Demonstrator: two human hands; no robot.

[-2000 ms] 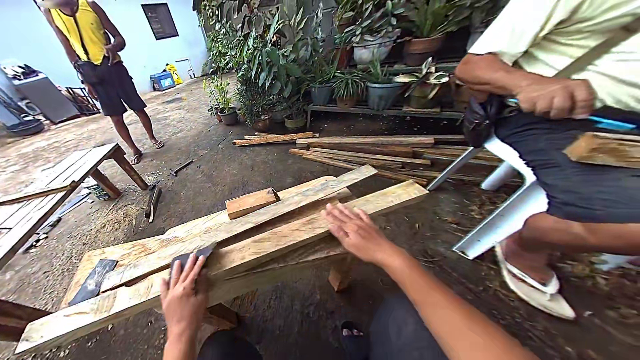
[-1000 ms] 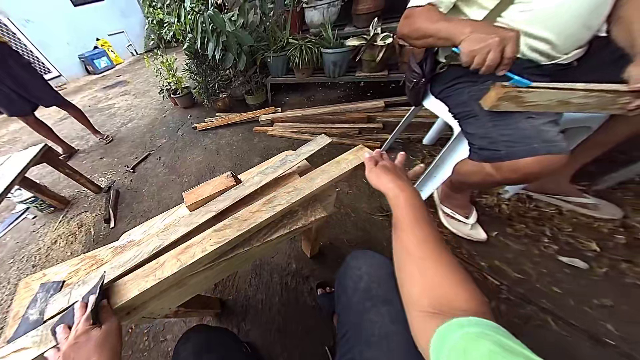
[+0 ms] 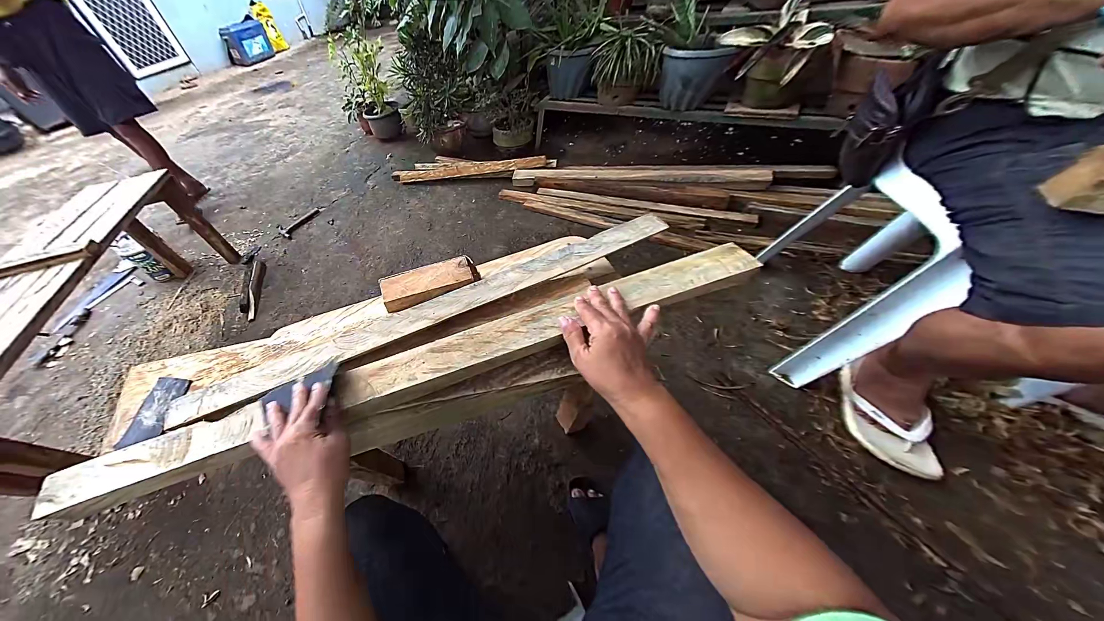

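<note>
A long wooden board [image 3: 483,345] lies slantwise across a low wooden bench in front of me. My left hand [image 3: 306,440] presses a dark sheet, apparently sandpaper [image 3: 297,392], onto the board's top left of its middle. Farther along, my right hand [image 3: 612,341] rests on the board with its fingers spread, holding nothing. Behind that board lies a thinner wooden strip [image 3: 431,315], with a short wood block [image 3: 429,283] beside it. Another dark sheet [image 3: 155,412] lies at the left end of the bench.
A second wooden bench [image 3: 78,224] stands at the left, a hammer [image 3: 300,222] on the ground nearby. Wood strips [image 3: 647,177] lie ahead, before potted plants [image 3: 690,78]. At the right a person sits on a white plastic chair [image 3: 880,310]; another stands at the far left.
Both hands have shifted along the board: my right hand has come back from its far end, and my left hand with the dark sheet has moved away from its near end.
</note>
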